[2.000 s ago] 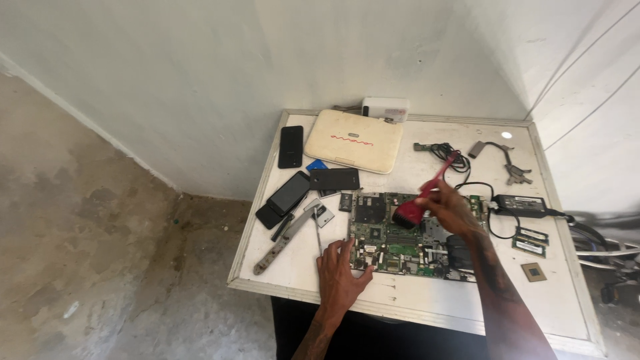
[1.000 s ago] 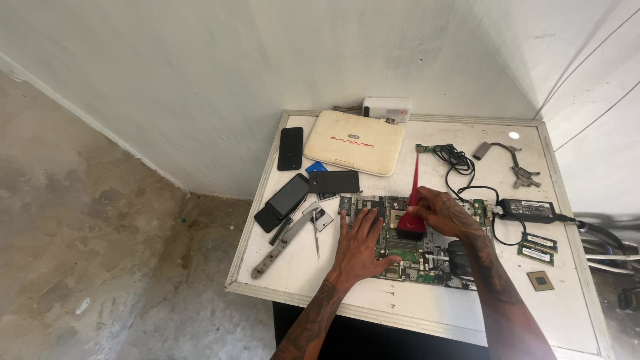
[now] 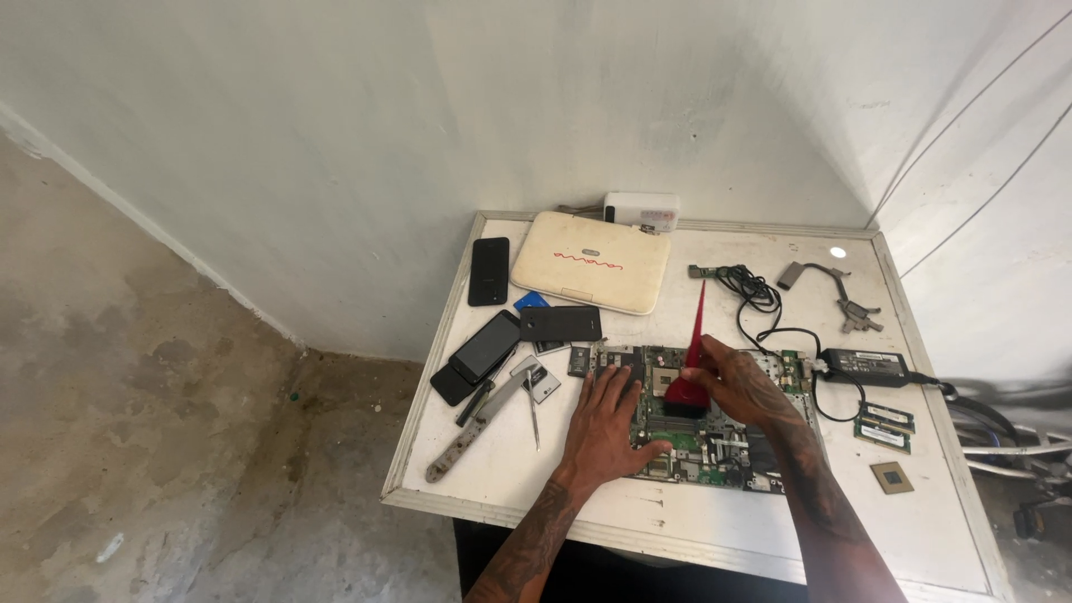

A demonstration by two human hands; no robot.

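Observation:
A laptop motherboard (image 3: 687,448) in its base lies near the front of the white table. My left hand (image 3: 605,431) rests flat on the board's left part, fingers spread. With my right hand (image 3: 733,381) I grip a red brush (image 3: 691,387), its pointed handle tilted up and away, its dark bristles touching the middle of the board beside a pale square socket (image 3: 664,381). The board's right part is partly hidden behind my right forearm. Just beyond the board's back edge lies a coiled black cable (image 3: 749,289).
Left: several smartphones (image 3: 488,271), batteries (image 3: 536,381), a knife (image 3: 477,431) and a metal tool (image 3: 533,410). Back: a cream laptop (image 3: 586,272) and white box (image 3: 657,208). Right: a heat sink (image 3: 842,293), power adapter (image 3: 867,367), memory modules (image 3: 883,427) and processor chip (image 3: 892,477).
Over the two seconds, my left hand has moved from the board's front left edge onto its left part. The brush, once tilted over the board, now stands more upright with its bristles down.

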